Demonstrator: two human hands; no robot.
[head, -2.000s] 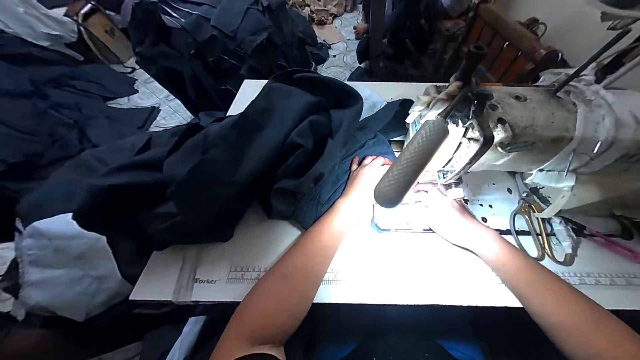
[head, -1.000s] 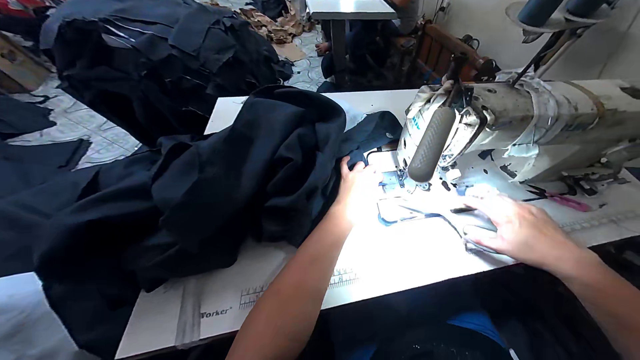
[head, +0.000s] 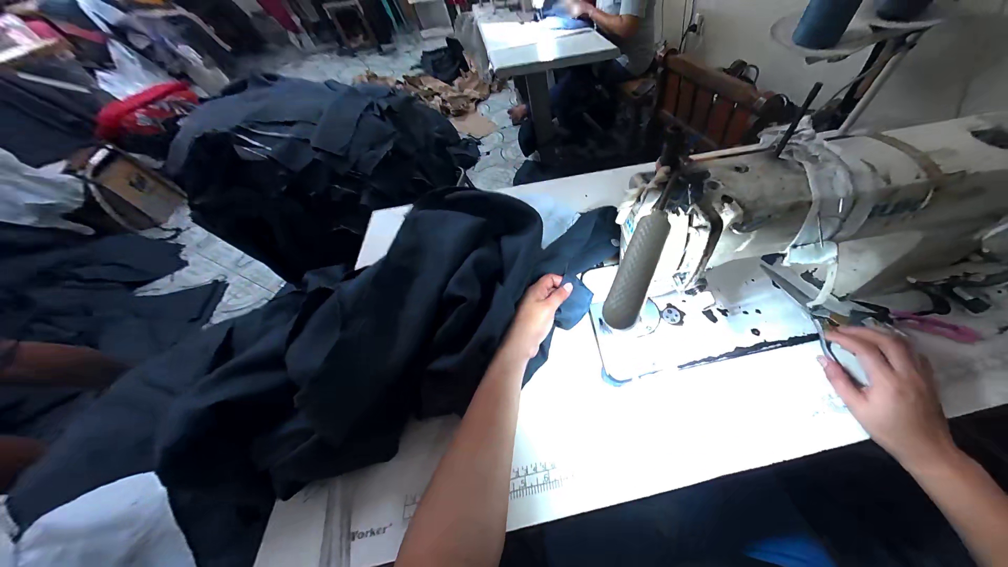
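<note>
My left hand [head: 539, 311] pinches the edge of a dark navy fabric piece [head: 441, 291] that lies bunched over the left of the sewing table. Left of the presser foot area, a small flap of the cloth shows beside my fingertips. At the right, my right hand [head: 886, 386] has its fingers around the handles of metal scissors [head: 795, 291], whose blades point up and left beside the machine. Between my hands stands the head of a white industrial sewing machine [head: 787, 197], with a textured grey padded lever [head: 638, 268] in front of it.
Thread cones [head: 825, 24] stand at the upper right. Pink-handled scissors [head: 937, 326] lie beyond my right hand. A heap of dark cut cloth [head: 315, 150] rises behind the table [head: 449, 512]. Another person's arm shows at the left edge; a co-worker sits at a farther table [head: 543, 51].
My right hand has moved right, away from the needle area, and the scissors' blades now point toward the machine's arm. My left hand stays at the cloth. The view has shifted.
</note>
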